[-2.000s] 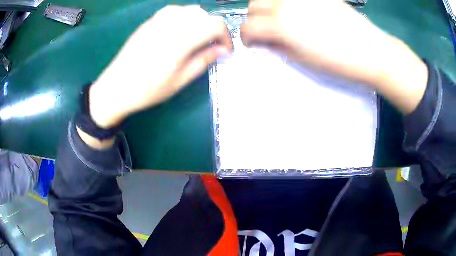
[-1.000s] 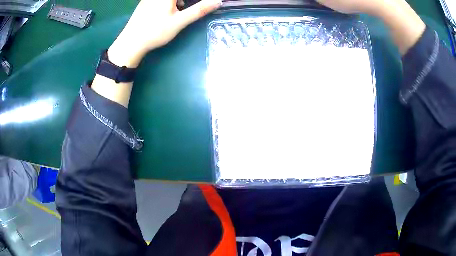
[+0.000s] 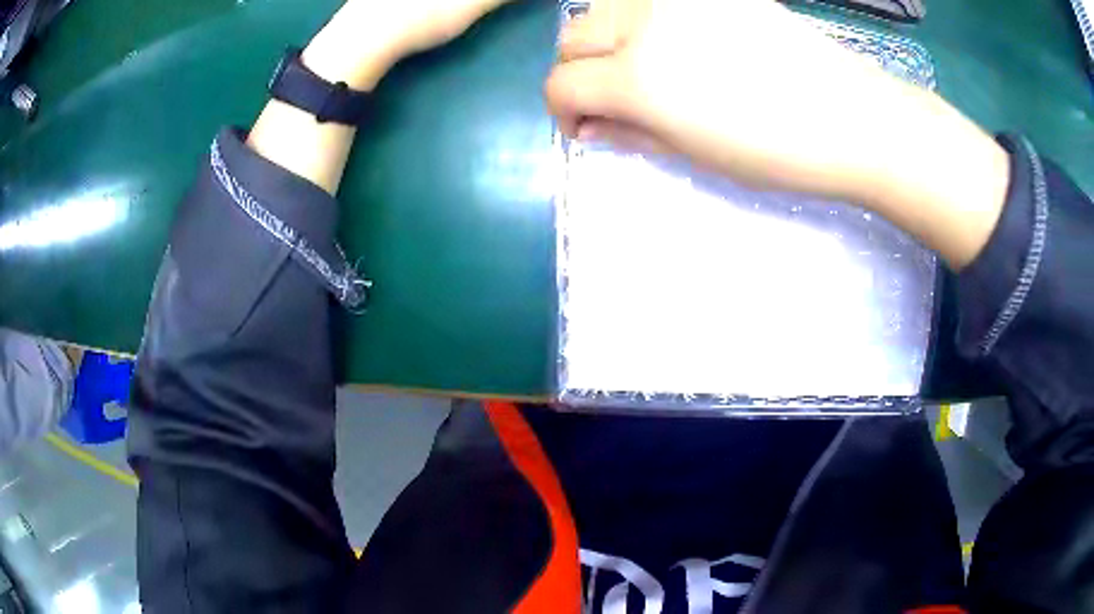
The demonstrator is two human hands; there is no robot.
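Observation:
The clear blister tray (image 3: 768,405) lies on the green surface in front of me, with a bright white sheet (image 3: 732,288) over most of it. My right hand (image 3: 624,78) is over the tray's upper left corner, fingers curled together; whether it pinches something small I cannot tell. My left hand (image 3: 432,18) is at the top edge of the picture, left of the tray, with its fingers cut off. A dark bar (image 3: 882,7) shows in part at the top edge, beyond the tray.
The glossy green bench (image 3: 450,264) curves around the tray. A small metallic object (image 3: 24,98) lies at the far left. A blue object (image 3: 98,396) and part of a person's grey clothing (image 3: 30,390) are below the bench's left edge. White papers (image 3: 1083,18) are at the top right corner.
My right hand has come down from the bar at the top edge onto the tray's upper left corner. My left hand has moved up, partly out of view. The tray appears shifted right.

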